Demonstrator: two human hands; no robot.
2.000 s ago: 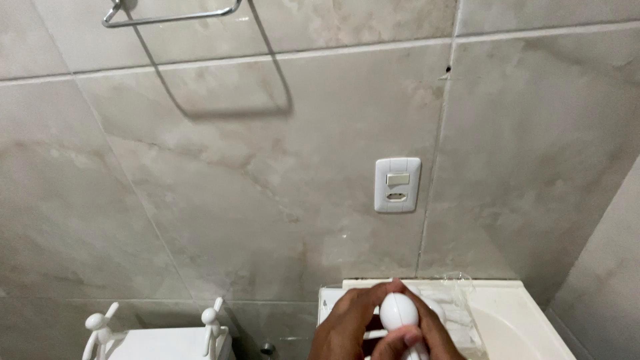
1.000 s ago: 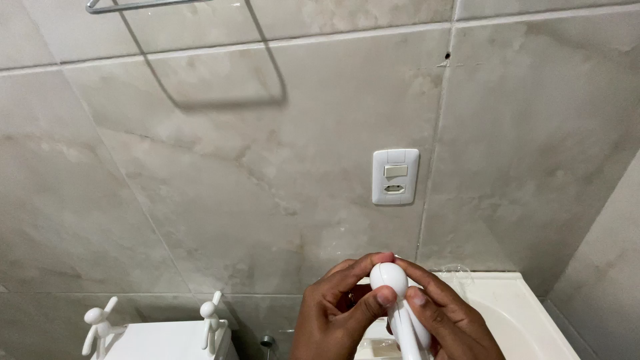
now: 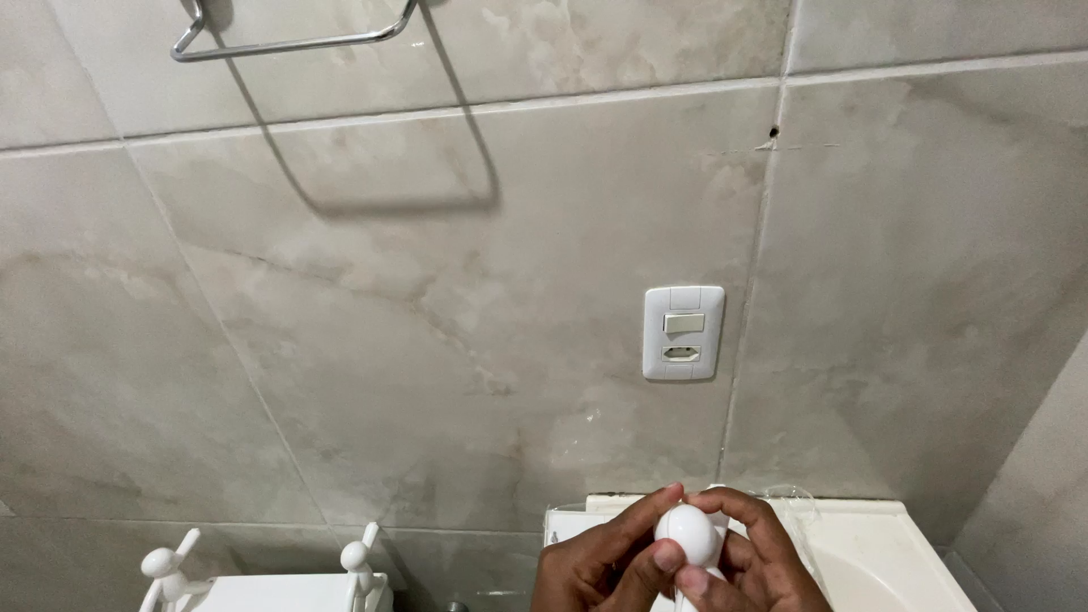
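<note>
At the bottom, right of the middle, my left hand [image 3: 599, 561] and my right hand [image 3: 756, 557] meet around a small white plastic figure with a round, ball-like head [image 3: 688, 533]. Both thumbs press on its near side just below the ball, and the fingertips touch its top and far side. The lower part of the white piece is mostly hidden by my fingers and the frame's edge. At the lower left stands a white holder [image 3: 280, 593] with two similar round-headed white figures [image 3: 355, 557] at its corners.
Behind my hands is a white sink [image 3: 884, 531] with clear plastic wrapping [image 3: 795, 510] on its back edge. A switch and socket plate [image 3: 683, 333] is on the marbled tile wall [image 3: 544, 255]. A metal towel ring [image 3: 293, 47] hangs at the upper left.
My hands still hold the white piece. Its lower part, plainly seen below the ball one second ago, is now mostly covered by my fingers.
</note>
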